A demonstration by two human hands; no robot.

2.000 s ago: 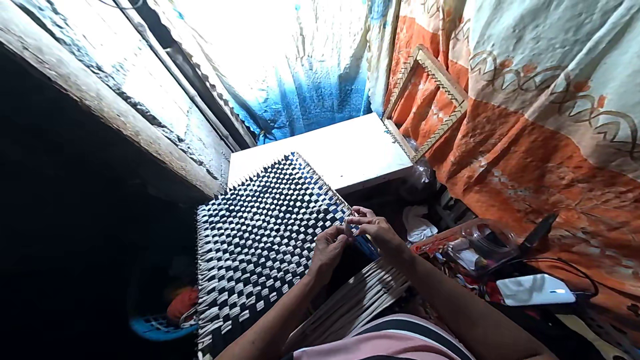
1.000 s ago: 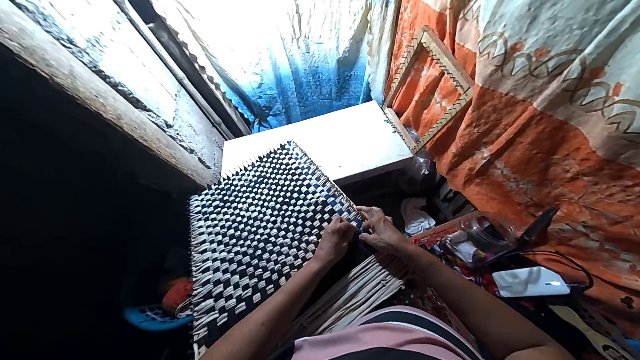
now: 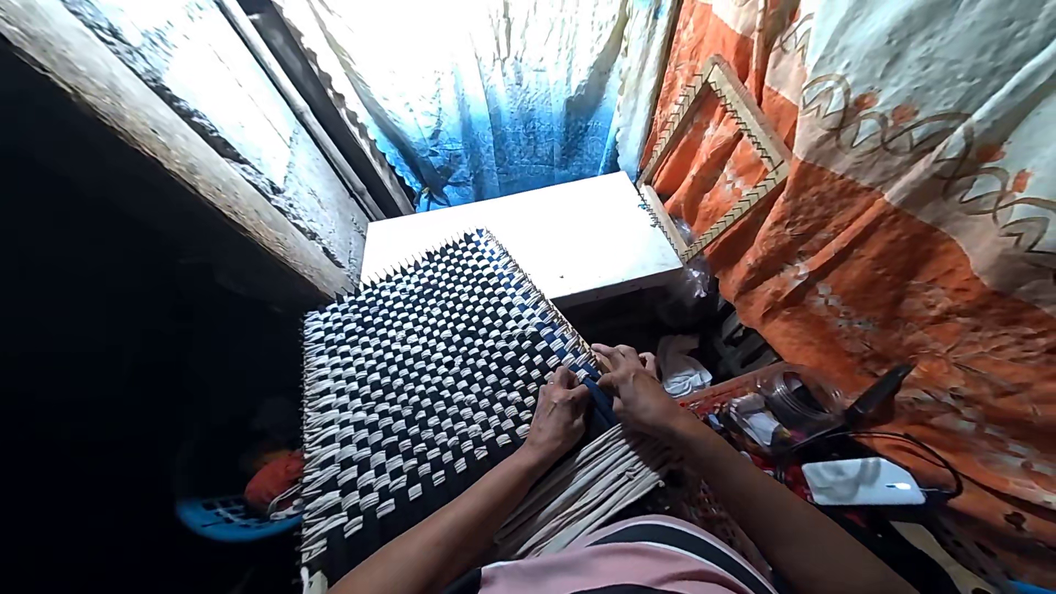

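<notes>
A black and cream checkered weaving (image 3: 421, 355) is stretched on a frame whose edges are lined with small pegs or nails. My left hand (image 3: 563, 411) lies at its right edge, fingers bent on the dark strips; its exact grip is hard to see. Close beside it, my right hand (image 3: 631, 384) has its fingers curled over the frame's edge, with a dark blue fabric strip (image 3: 601, 401) at its fingertips. Long loose cream strips (image 3: 590, 487) hang from the weaving below both hands, over my lap.
Behind the weaving stands a white table (image 3: 536, 231). An empty wooden frame (image 3: 763, 194) leans on the orange curtain (image 3: 874, 272). To the right are a red basket (image 3: 742, 381) of small items, a plastic jar (image 3: 796, 400) and a white phone (image 3: 862, 481) with a cable. A blue basket (image 3: 223, 520) sits lower left.
Two seconds ago my fingers were raised together just off the frame's right edge; now both hands are down on that edge, with the left further over the woven strips.
</notes>
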